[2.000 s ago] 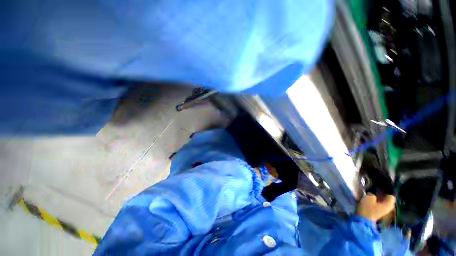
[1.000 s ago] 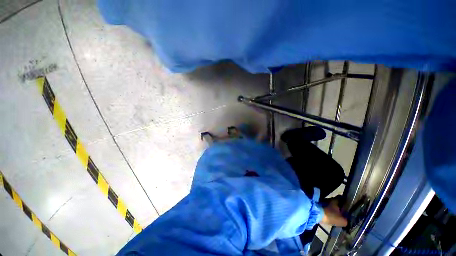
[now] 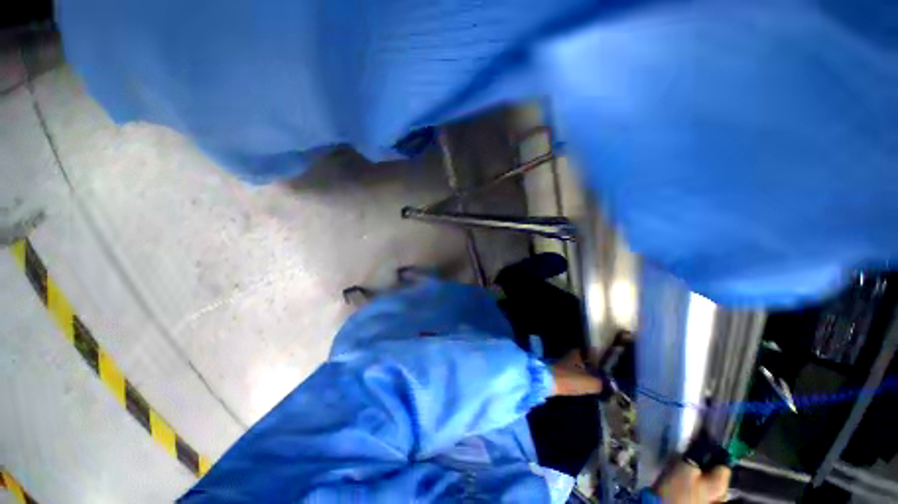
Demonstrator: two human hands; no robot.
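Observation:
My left hand (image 3: 579, 380) reaches out of its blue sleeve to the near edge of the metal conveyor (image 3: 620, 295). Its fingers are blurred among dark parts, and what they hold cannot be told. My right hand (image 3: 692, 484) is at the bottom edge over the conveyor's far side, partly cut off. A black patch shows at its fingertips, and its grip cannot be told. A blue cord (image 3: 788, 402) runs across the conveyor from near my left hand towards the right.
Another person's blue smock (image 3: 325, 79) fills the top, very close, its right part hanging over the conveyor. Dark bins (image 3: 849, 320) stand behind the line. My dark shoe (image 3: 537, 268) is near metal frame legs (image 3: 482, 222). Floor tape (image 3: 101, 364) lies left.
The view has swung, so the floor and frame sit further left and more conveyor shows. My right hand has come into view at the bottom. The other person's smock now covers the upper right.

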